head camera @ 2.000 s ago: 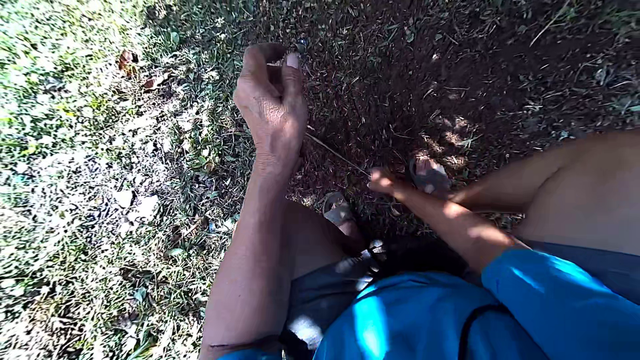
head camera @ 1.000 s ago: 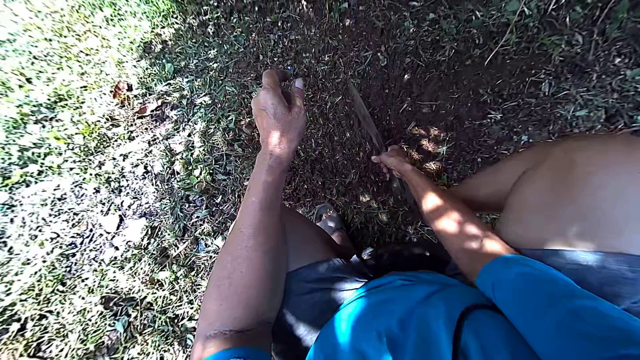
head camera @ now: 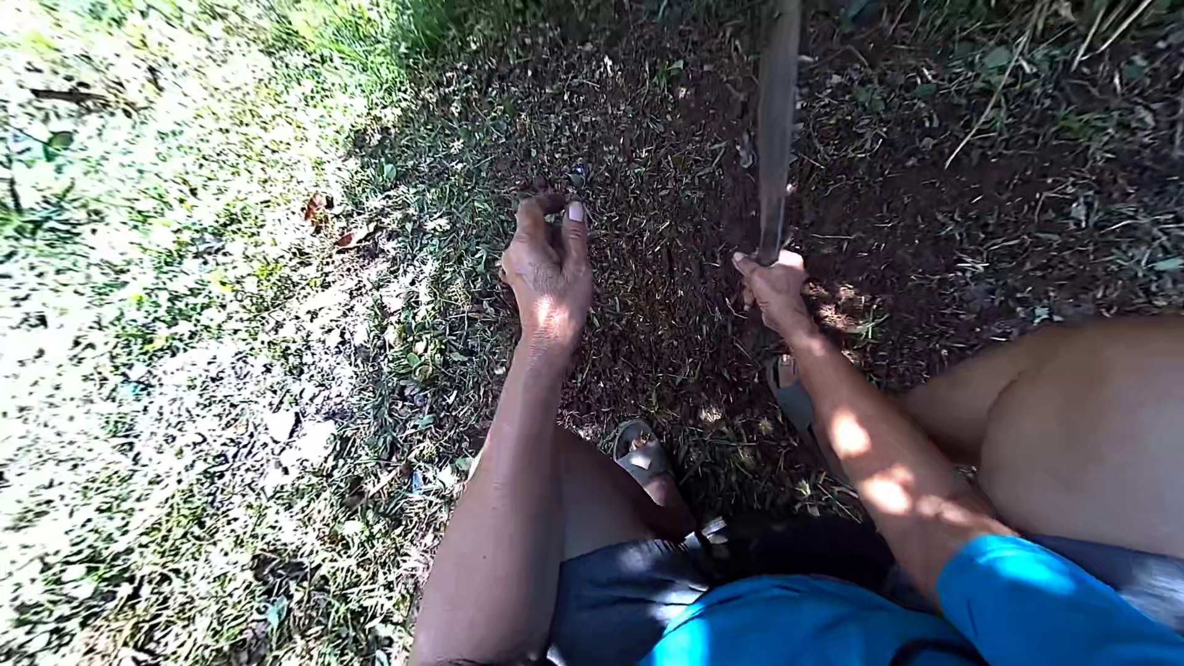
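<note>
My right hand is closed around the near end of a long, dark machete-like blade; its handle is hidden in my fist. The blade points away from me and runs up out of the top of the view. To the left, my left hand hangs over the ground with thumb and curled fingers a little apart, and I see nothing held between them. A small bluish thing lies just beyond its fingertips, too small to name.
Cut grass and dark soil lie under my hands. Sunlit grass covers the left side, with a brown dry leaf. My sandalled left foot and right sandal stand near my bent legs.
The blade has swung from a slant toward the upper left to pointing nearly straight away from me, still in my right hand. My left hand keeps its curled pose.
</note>
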